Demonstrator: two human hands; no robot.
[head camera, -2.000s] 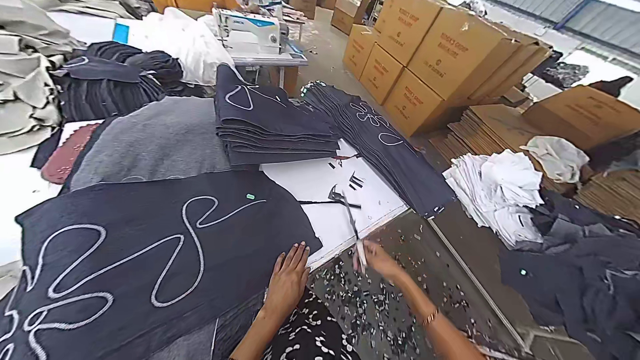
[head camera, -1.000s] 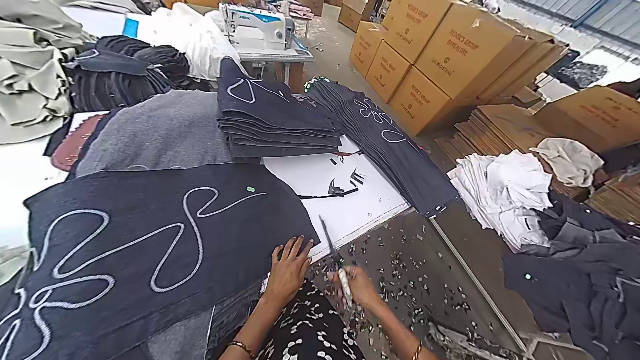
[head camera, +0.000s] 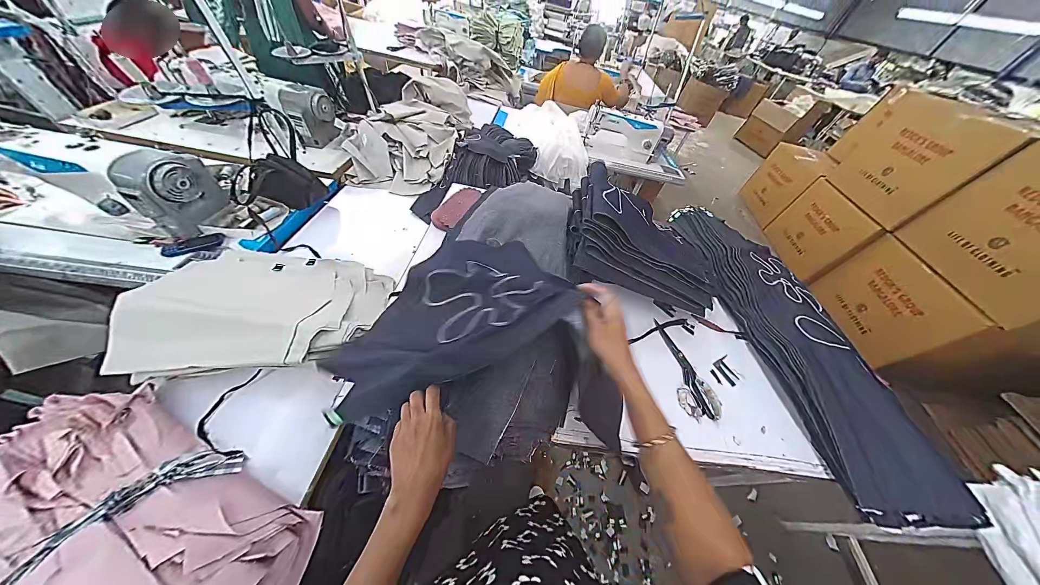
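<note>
A dark navy fabric panel with a light looping flower line (head camera: 479, 301) lies partly lifted over a pile of grey and dark fabric (head camera: 520, 219). My right hand (head camera: 605, 325) grips its right corner, slightly blurred. Against its near edge rests my left hand (head camera: 422, 435), fingers bent; whether they pinch the cloth is unclear. Scissors (head camera: 689, 374) lie on the white tabletop (head camera: 747, 422) right of my right hand, beside short black strips (head camera: 723, 371). A folded stack of dark panels (head camera: 642, 244) stands behind, and a long row of layered dark panels (head camera: 796, 325) runs down the right.
Beige fabric pieces (head camera: 236, 313) and a tied pink bundle (head camera: 146, 504) are at left. Sewing machines (head camera: 171, 187) stand behind them. Cardboard boxes (head camera: 869, 301) are stacked at right. A person in yellow (head camera: 578, 81) sits farther back. Scraps litter the floor (head camera: 601, 496).
The scissors, in my right hand before, now lie on the white tabletop. My right hand has taken hold of the panel, which was spread flat and is now partly lifted. The view has swung left and up.
</note>
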